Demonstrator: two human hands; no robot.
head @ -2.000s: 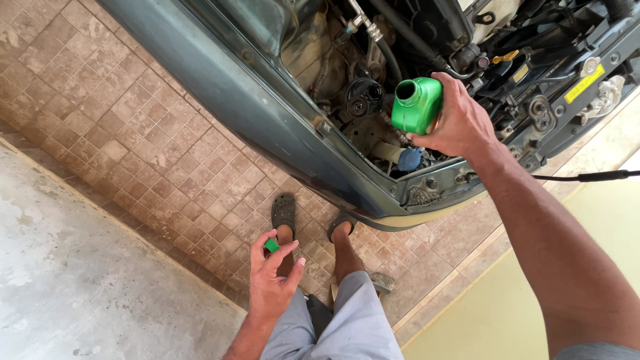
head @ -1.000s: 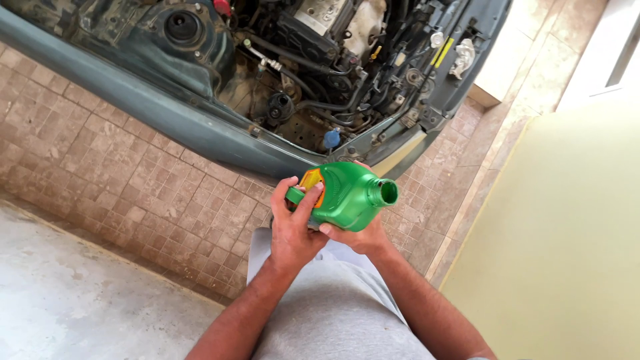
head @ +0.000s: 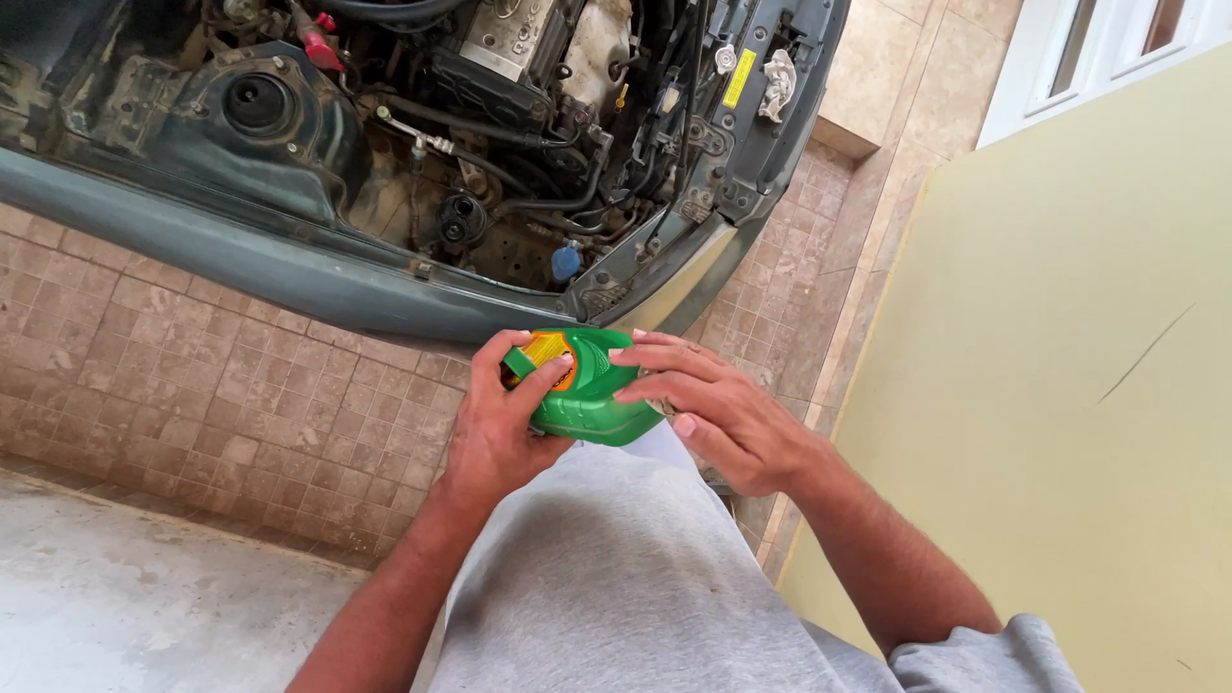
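My left hand (head: 505, 414) grips a green plastic bottle (head: 602, 419) with a yellow and orange label, its thumb lying across the label. A small green cap (head: 520, 363) sits between the fingers of that hand, against the bottle. My right hand (head: 717, 409) is at the bottle's right end, fingers spread and fingertips over or touching its edge; contact is hard to tell. The bottle's mouth is hidden. Both hands are in front of my shirt, just below the car's fender (head: 289, 284).
Above the hands lies an uncovered engine bay with the engine (head: 505, 38), a strut mount (head: 258, 103), a blue reservoir cap (head: 566, 262) and a crumpled cloth or paper (head: 778, 85). A pale yellow wall (head: 1039, 318) stands right; a grey concrete surface (head: 144, 597) lies lower left.
The bottle moved from over the engine bay, in my right hand, to in front of my body, where my left hand took hold. My right hand has since shifted to the bottle's mouth end. The view moved.
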